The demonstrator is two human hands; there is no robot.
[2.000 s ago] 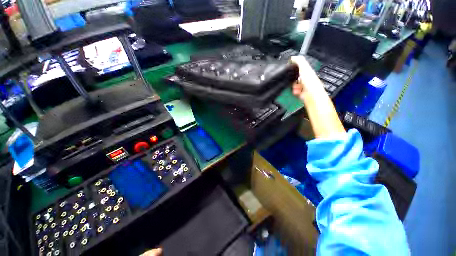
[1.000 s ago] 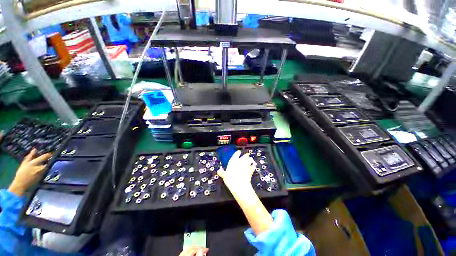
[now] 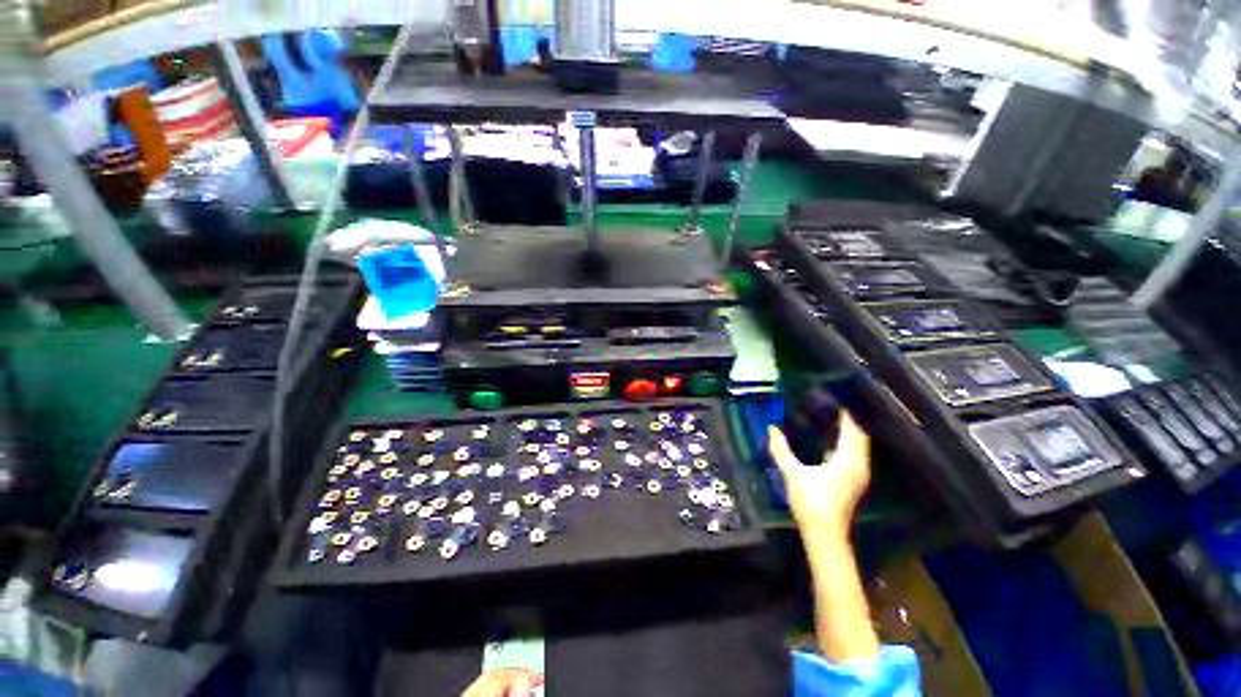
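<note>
My right hand (image 3: 825,477) is right of the lens parts tray, with its thumb and fingers around a dark, blurred, phone-sized sheet (image 3: 813,422). The sheet is over the dark blue stack (image 3: 765,443) beside the press. My left hand (image 3: 504,684) is cut off by the bottom edge and holds a pale greenish cover (image 3: 516,654), of which only the upper end shows. The black lens parts tray (image 3: 619,528) lies in front of me with many scattered ringed parts; no sheet lies on it.
The press fixture (image 3: 585,368) stands behind the parts tray. Side trays hold glossy dark covers (image 3: 161,474) at left and open phone bodies (image 3: 1041,449) at right. A sheet stack (image 3: 404,327) is left of the press. An open carton (image 3: 939,599) is at lower right.
My right hand has moved from the lens parts tray to its right. The blue sheet is gone from that tray. Another person's hand at far left has left the view.
</note>
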